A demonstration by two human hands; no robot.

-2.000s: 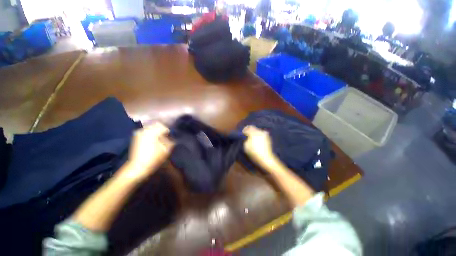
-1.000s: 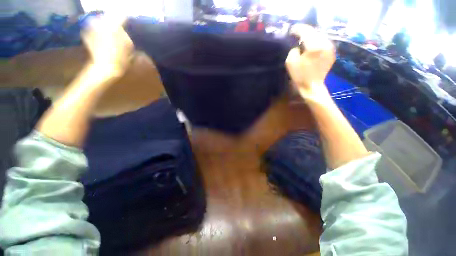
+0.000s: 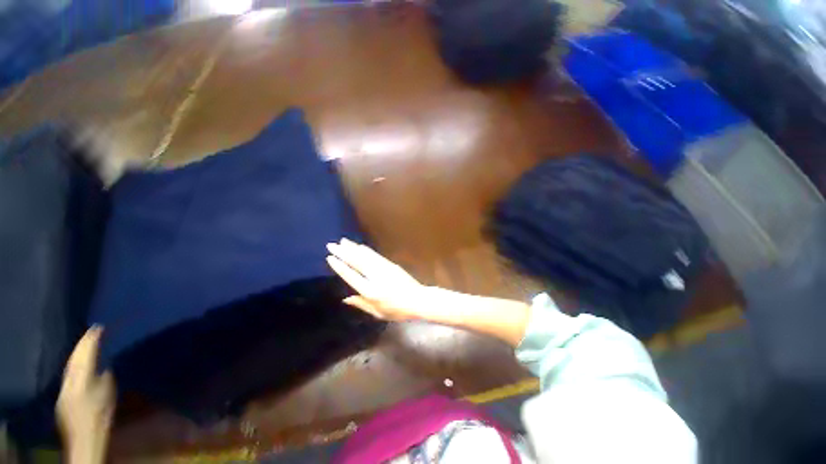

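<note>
A navy garment (image 3: 222, 227) lies flat on top of the neat stack at the left of the table. My right hand (image 3: 376, 283) is flat with fingers extended at the stack's right edge and holds nothing. My left hand (image 3: 86, 390) is at the stack's near left corner, blurred; whether it grips the cloth edge cannot be told. A loose pile of dark garments (image 3: 598, 227) with small white tags lies on the right of the table. The picture is blurred.
The brown table (image 3: 408, 190) has a yellow edge strip. A grey-black stack (image 3: 32, 263) stands at far left. A dark pile (image 3: 496, 36) is at the far side. Blue bins (image 3: 648, 91) and a grey-white bin (image 3: 752, 190) stand beyond the right edge.
The garment that was lifted and stretched between both hands is no longer held up. Both hands have come down to the left stack, the right one now open. The view has tilted downward.
</note>
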